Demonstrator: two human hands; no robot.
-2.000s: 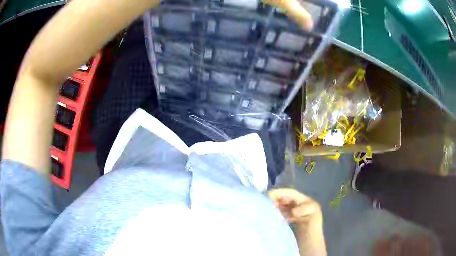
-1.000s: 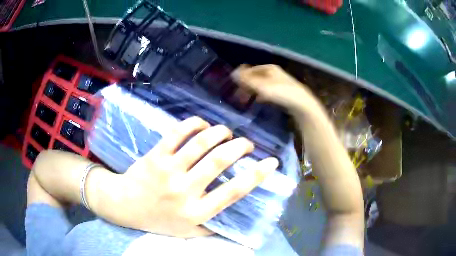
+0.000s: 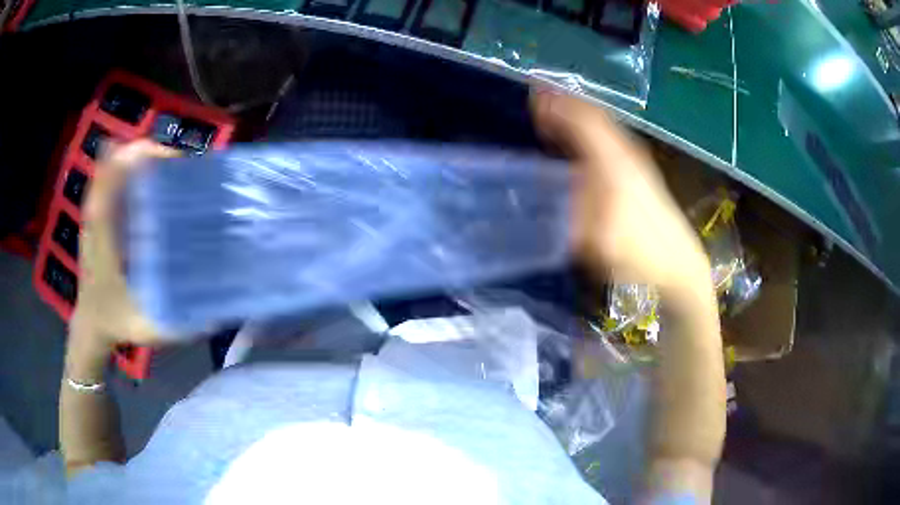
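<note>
A thick bluish-clear lens tray pack, blurred by motion, is held over the lap with its layered side towards me. My left hand grips its left end. My right hand grips its right end. Clear crinkled plastic wrap hangs below the pack at the right. Black screen lenses lie in a row at the bench edge, beside a clear film sheet.
A red slotted tray of black phones is low at left. The green bench runs across the top and right. A waste box with clear film and yellow scraps sits under its edge. A red tray is at the top.
The pack has been lifted and turned between both hands. My left hand moved from its top to the left end, my right hand to the right end. Lenses now show on the bench edge.
</note>
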